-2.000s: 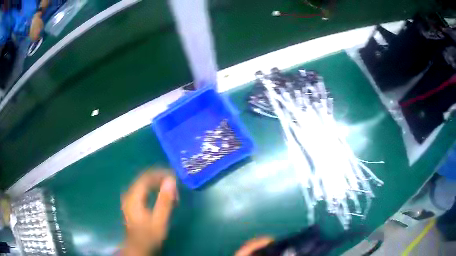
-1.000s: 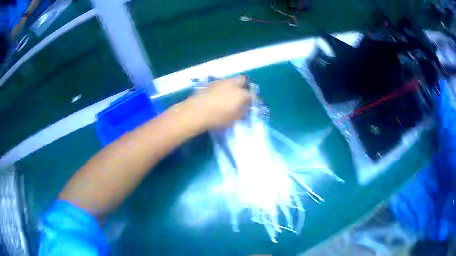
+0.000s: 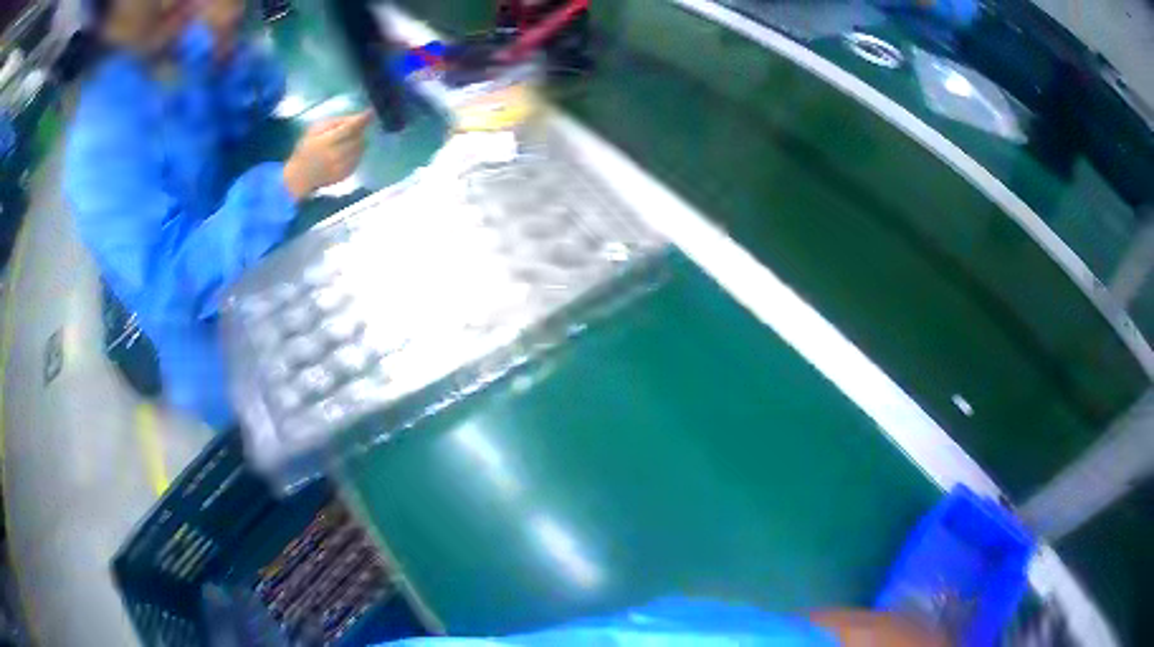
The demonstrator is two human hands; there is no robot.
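The view is blurred. My left arm, in a blue sleeve, reaches along the bottom edge to the right. Only the wrist and part of my left hand (image 3: 886,627) show, beside the blue screw bin (image 3: 958,556) at the lower right; the fingers are cut off or unclear. My right hand is not in view. The large clear blister tray (image 3: 418,303) lies on the green bench at centre left, with rows of pockets and strong glare. Whether its pockets hold anything cannot be told.
A person in a blue smock (image 3: 165,190) is at the upper left, one hand (image 3: 332,152) near the tray. A black perforated crate (image 3: 190,544) with dark contents is below the bench edge. White edging (image 3: 785,322) separates bench and green conveyor belt (image 3: 873,215).
The view has swung left, bringing the tray, crate and other person into sight. The white leads and black housings have left view. My left hand is no longer over the leads.
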